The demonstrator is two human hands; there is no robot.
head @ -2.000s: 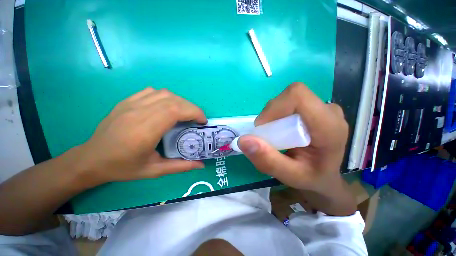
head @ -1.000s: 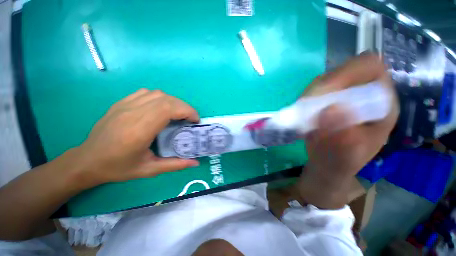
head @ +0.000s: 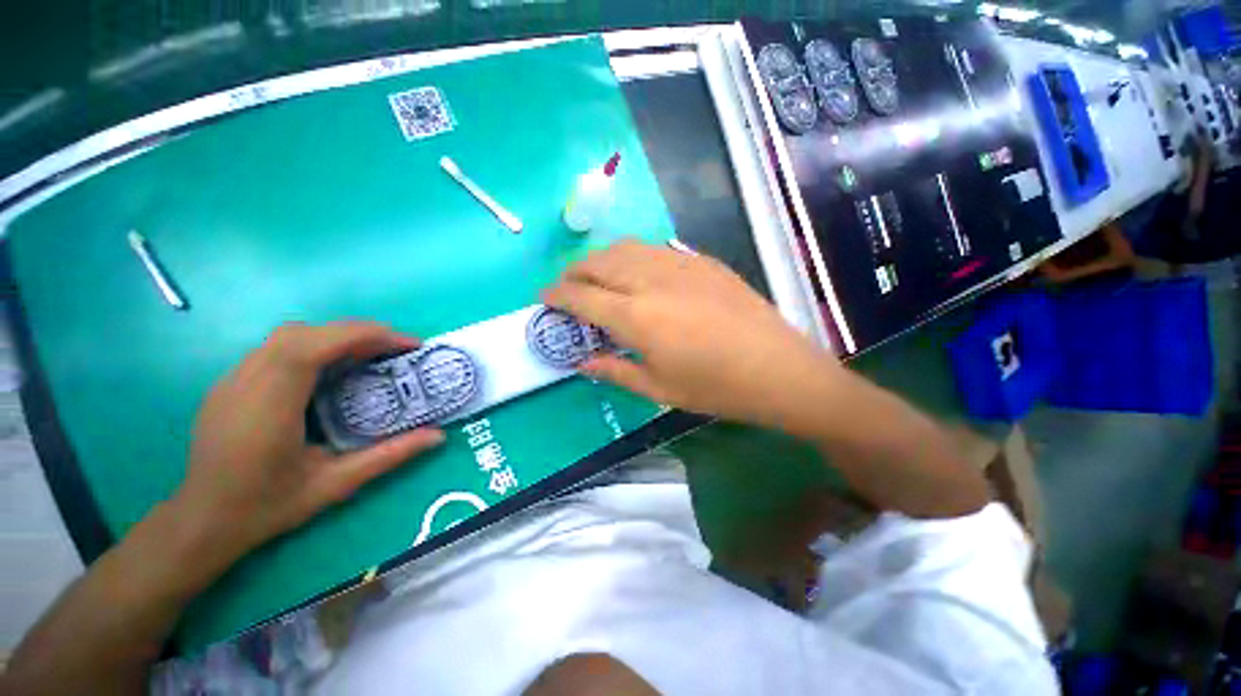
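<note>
A long pale holding block (head: 510, 359) lies on the green mat with a grey double-round part at each end. My left hand (head: 279, 422) grips the block's left end around the left grey part (head: 406, 390). My right hand (head: 681, 326) is at the right end, fingers over the right grey part (head: 555, 337), partly hiding it. The white glue bottle (head: 588, 200) with its red tip stands on the mat beyond my right hand. A ribbed stick (head: 157, 271) lies at the left and a white stick (head: 481, 195) nearer the middle.
Right of the mat, a glossy black printed sheet (head: 909, 204) holds several spare grey parts (head: 833, 80). A blue tray (head: 1070, 133) lies beyond it. Blue bins (head: 1130, 345) stand on the floor at the right. A person is partly visible at the far right.
My right hand has let go of the glue bottle, which now stands on the mat, and is at the block's right end. The view has swung to the right.
</note>
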